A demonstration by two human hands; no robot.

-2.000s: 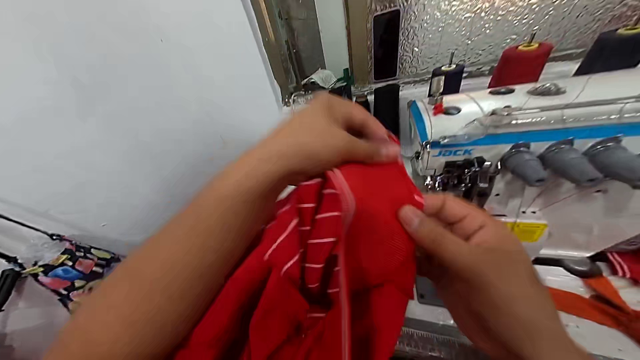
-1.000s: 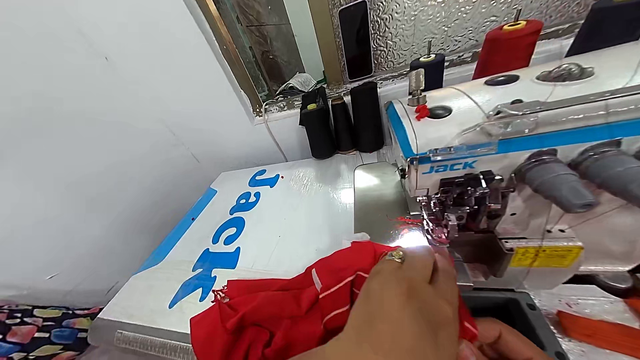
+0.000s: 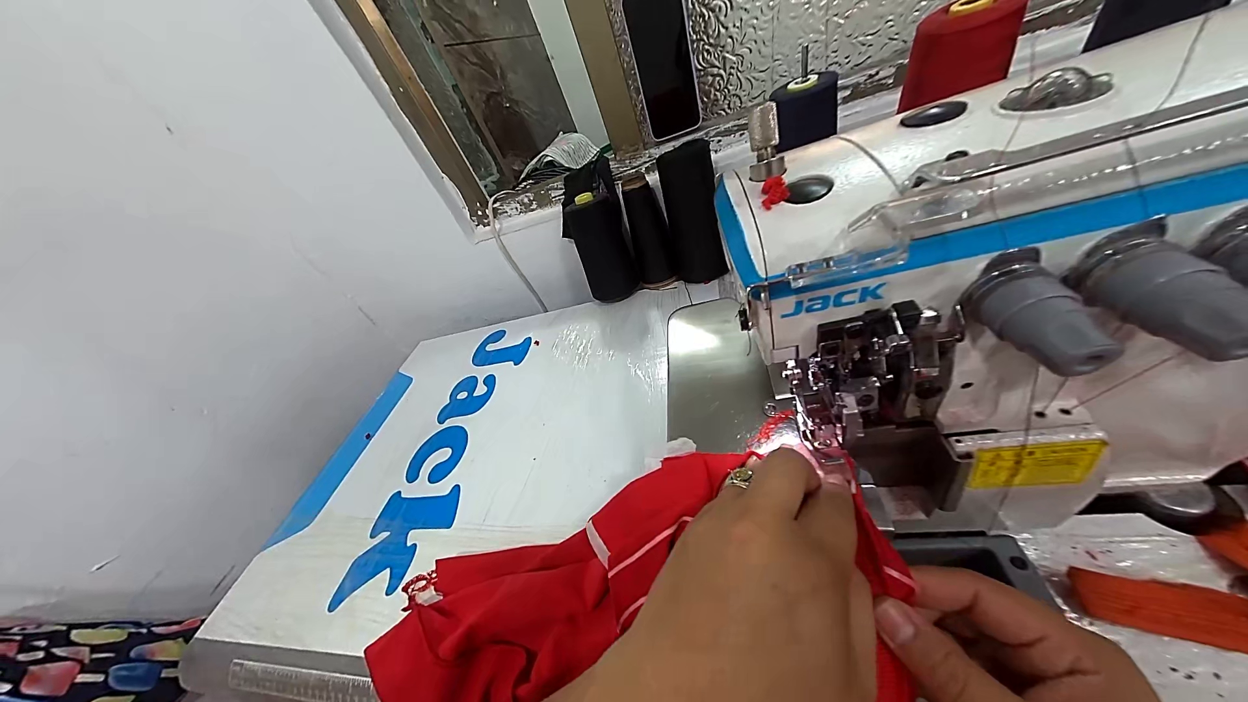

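A red fabric piece with white stripes [image 3: 546,595] lies bunched on the bed of a white Jack overlock sewing machine [image 3: 848,234]. My left hand [image 3: 751,575], with a ring on one finger, presses the cloth down right in front of the presser foot [image 3: 824,424]. To its right, my right hand [image 3: 1004,634] pinches the edge of the cloth between thumb and fingers. Red thread ends [image 3: 775,427] lie on the metal plate beside the foot. The cloth's edge at the needle is partly hidden by my left fingers.
Black thread cones [image 3: 634,229] stand behind the machine bed, below a window ledge. A dark phone [image 3: 663,68] leans upright there. Dark blue [image 3: 807,109] and red [image 3: 960,49] thread cones stand behind the machine head. Orange fabric [image 3: 1160,604] lies at the right, patterned cloth [image 3: 97,658] at lower left.
Two seconds ago both hands held the red cloth raised in front of the machine; it now rests on the bed at the presser foot. Since one second ago the hands have hardly moved.
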